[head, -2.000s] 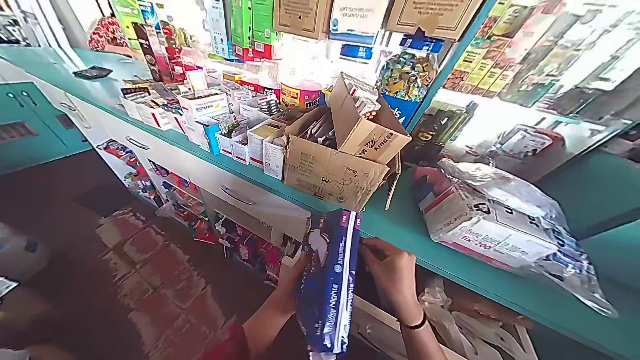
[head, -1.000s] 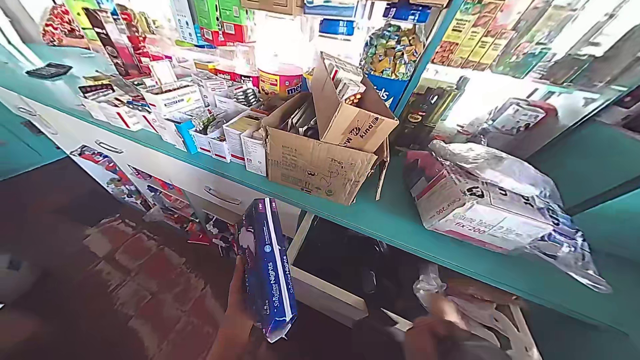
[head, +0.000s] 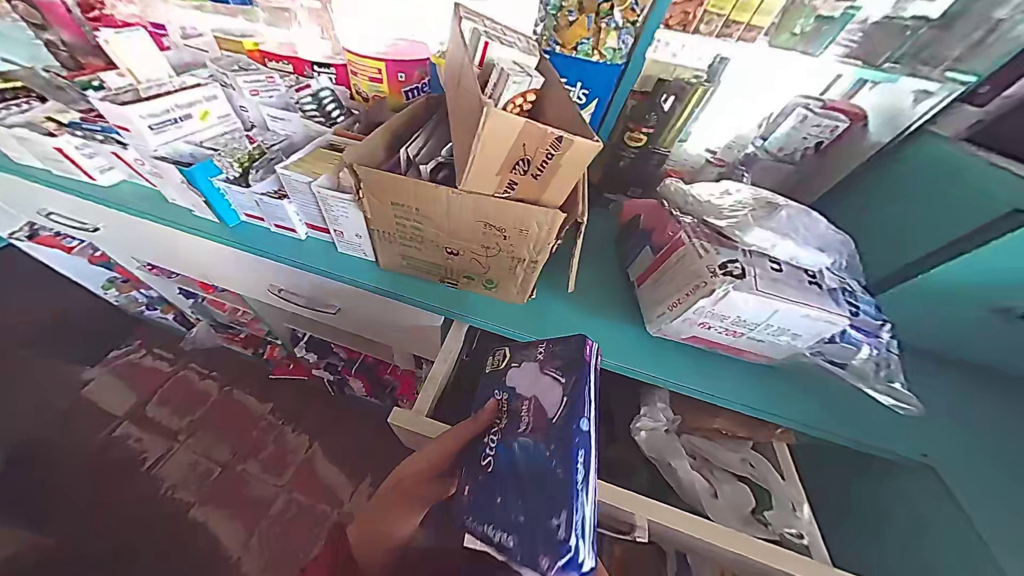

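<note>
My left hand [head: 424, 480] grips a blue sanitary pad pack [head: 528, 456] from its left side, the thumb lying across the printed front. The pack is tilted above a pulled-out drawer [head: 696, 520] under the teal counter and hides part of it. Crumpled clear plastic bags [head: 712, 464] lie in the drawer, to the right of the pack. Of my right hand [head: 601, 570], at most a sliver of skin shows at the bottom edge by the pack's lower corner; its fingers cannot be made out.
On the teal counter [head: 592, 340] stand an opened cardboard box [head: 456, 240] holding a smaller carton [head: 520, 152], and several medicine boxes [head: 176, 120] at the left. A plastic-wrapped carton [head: 736, 304] sits at the right. Closed drawers with metal handles [head: 304, 300] line the counter's front.
Two seconds ago my right hand was beside the pack; one second ago it was over the plastic bags at the drawer. The pack has stayed in my left hand. The view has moved closer to the counter.
</note>
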